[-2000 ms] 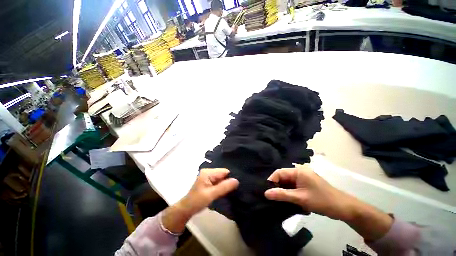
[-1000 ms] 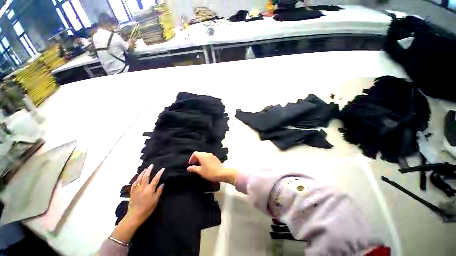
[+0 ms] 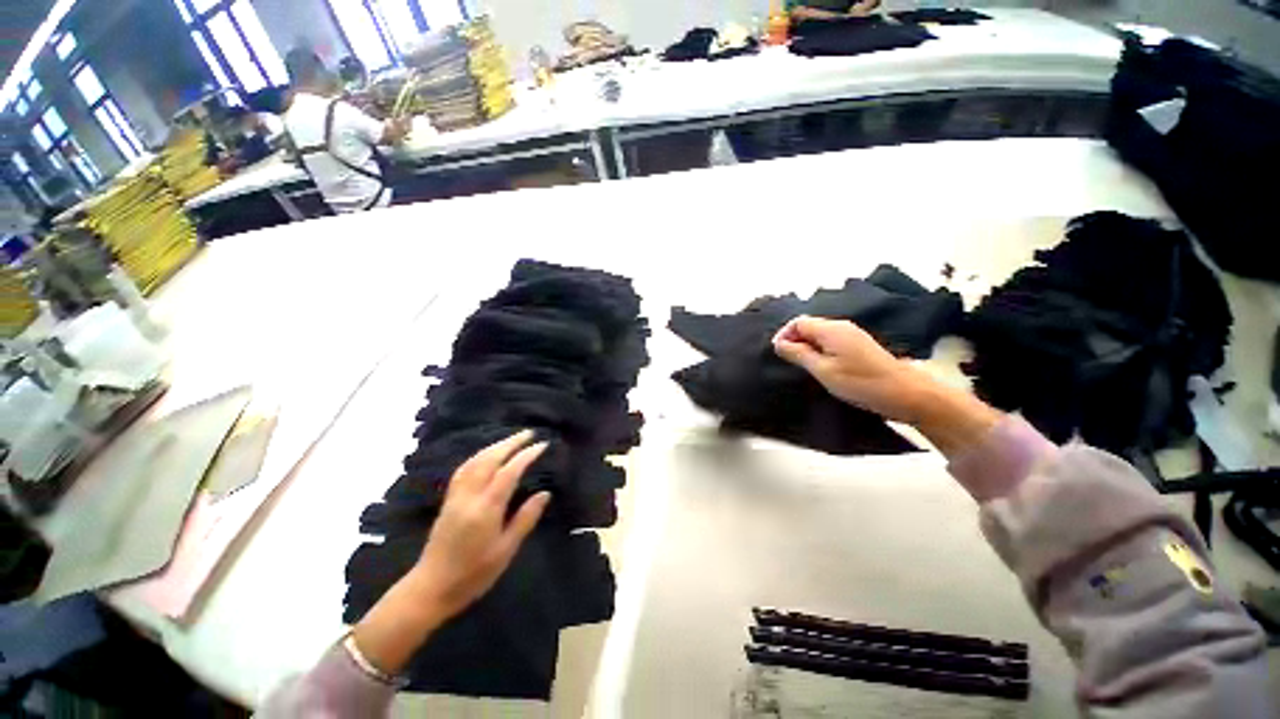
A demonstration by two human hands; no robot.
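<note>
A long rippled stack of black fabric panels (image 3: 520, 365) lies in front of me, with tabs jutting from its sides. My left hand (image 3: 484, 527) rests on the stack's lower part with its fingers spread. A flatter heap of black panels (image 3: 877, 302) lies to the right. My right hand (image 3: 842, 368) is over this heap, its fingers pinching a black panel (image 3: 786, 400) whose lower edge is blurred. Several narrow black strips (image 3: 887, 653) lie in parallel rows near me on a pale board (image 3: 702, 562).
A round, ragged black bunch (image 3: 1109, 330) and loose black straps (image 3: 1221, 482) are at right, with a bigger black heap (image 3: 1207, 155) behind. Grey card sheets (image 3: 134, 499) lie at left. A person in white (image 3: 334, 141) is beyond the white table (image 3: 421, 253).
My right hand has moved from the stack to the flatter heap and taken hold of a panel there. My left hand has moved slightly right on the stack. The strips are now uncovered.
</note>
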